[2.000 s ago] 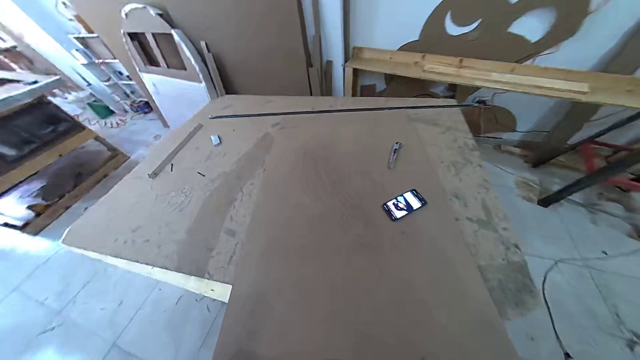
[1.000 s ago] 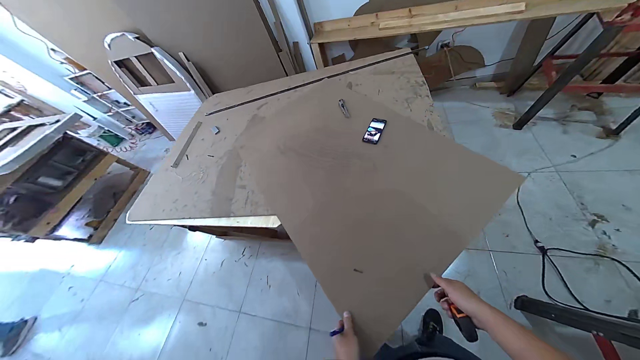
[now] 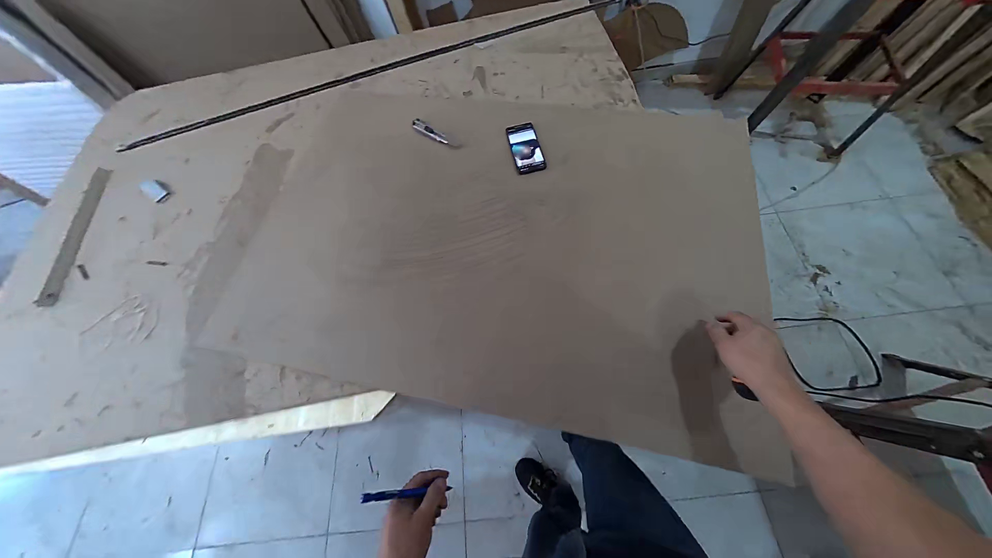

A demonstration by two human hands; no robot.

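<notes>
My left hand (image 3: 417, 508) is closed around a blue pen (image 3: 395, 494), below the near edge of a large brown fibreboard sheet (image 3: 465, 310). At the sheet's right end my right hand (image 3: 748, 349) is bent over the board; a dark tool with an orange part (image 3: 744, 388) shows beneath its palm, mostly hidden. A smartphone (image 3: 526, 148) with its screen lit lies on the sheet, and a utility knife (image 3: 431, 132) rests to its left. The sheet lies on a larger worktable board (image 3: 46, 380) and overhangs it at the right.
A long dark metal strip (image 3: 349, 78) runs along the table's far side. At the left lie a flat wooden strip (image 3: 75, 236) and a small grey block (image 3: 155, 191). Black cable (image 3: 876, 353) and a metal stand (image 3: 914, 426) are on the tiled floor at the right.
The sheet has turned on the table, its near end swinging to the right. Both hands were at its near end one second ago; now the left is off the sheet.
</notes>
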